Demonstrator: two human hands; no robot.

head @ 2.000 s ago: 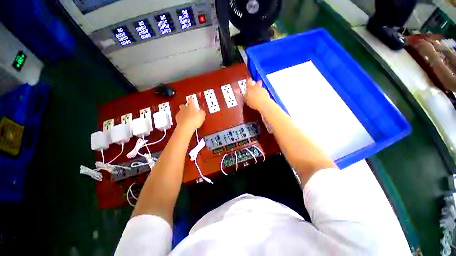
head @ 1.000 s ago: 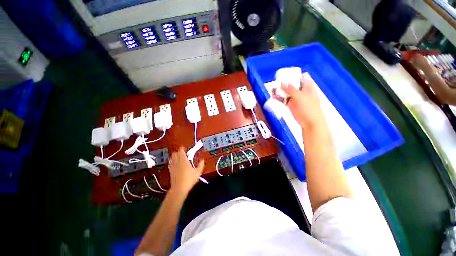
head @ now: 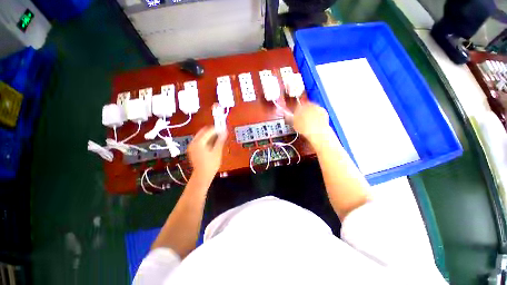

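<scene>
Several white power adapters (head: 163, 106) sit at the outlets across the red-brown board (head: 217, 160). Three are in the right group; its second outlet (head: 247, 87) holds none. My left hand (head: 204, 149) is above the board's middle, its fingertips closed on a white bundled output cable (head: 219, 119) from the first adapter of that group. My right hand (head: 310, 120) is blurred, over the board's right end, with its fingers closed around a thin white output cable (head: 282, 107) below the right adapters. The cable ends in my hands are hidden or blurred.
The blue tray (head: 425, 119) with a white liner sheet (head: 369, 114) stands right of the board. Grey socket strips (head: 266, 129) and looped white wires lie along the near edge. A black object (head: 192, 67) is at the far edge. A conveyor runs at the right.
My right hand has left the tray and is over the board, where another adapter is now in the third right-group outlet. My left hand has risen and taken hold of the bundled cable. The view has shifted.
</scene>
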